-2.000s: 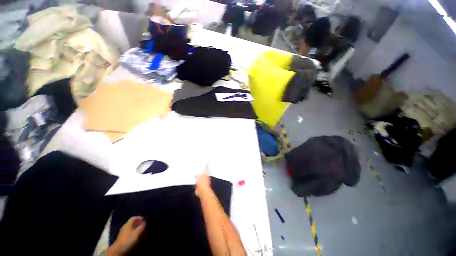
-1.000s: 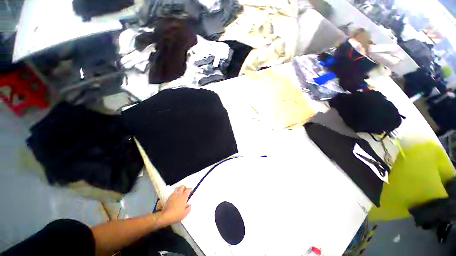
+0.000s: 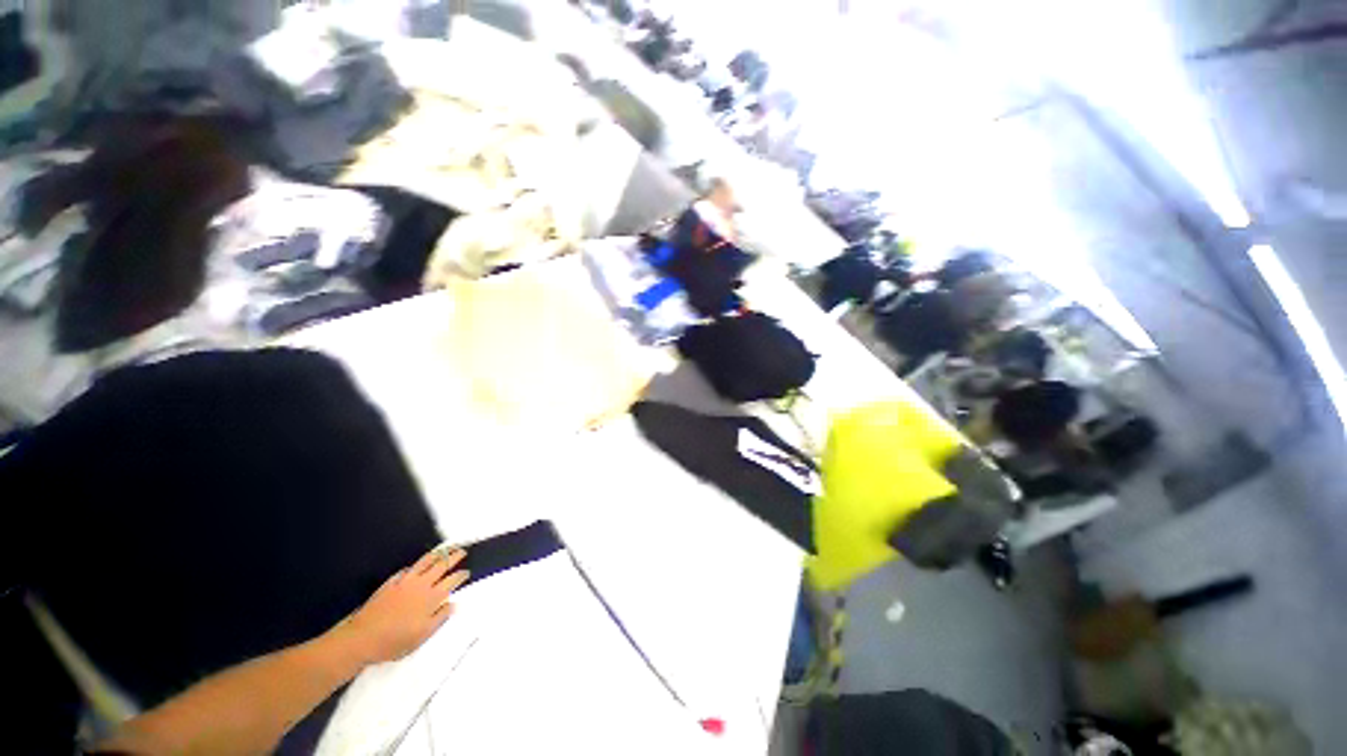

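Observation:
My left hand [image 3: 399,613] reaches in from the lower left and lies palm down, fingers extended, at the edge of the white template [image 3: 510,650]. Its fingertips touch the end of a short black cloth strip [image 3: 511,551] that shows beyond the template. A thin black line runs from this strip down along the template's right side. The template's oval hole is not in view. A large black panel [image 3: 222,473] lies left of the hand. My right hand is not in view.
A small red item [image 3: 712,725] lies near the table's front right. Beyond are brown paper [image 3: 532,347], a black piece with white print [image 3: 724,465], a black heap [image 3: 749,356] and yellow cloth [image 3: 879,488]. A dark grey bundle [image 3: 901,731] is beyond the table edge.
The view has swung right and up since one second ago. The oval hole has left the picture, and a black strip now shows at my left fingertips. My right hand, seen two seconds ago, is gone.

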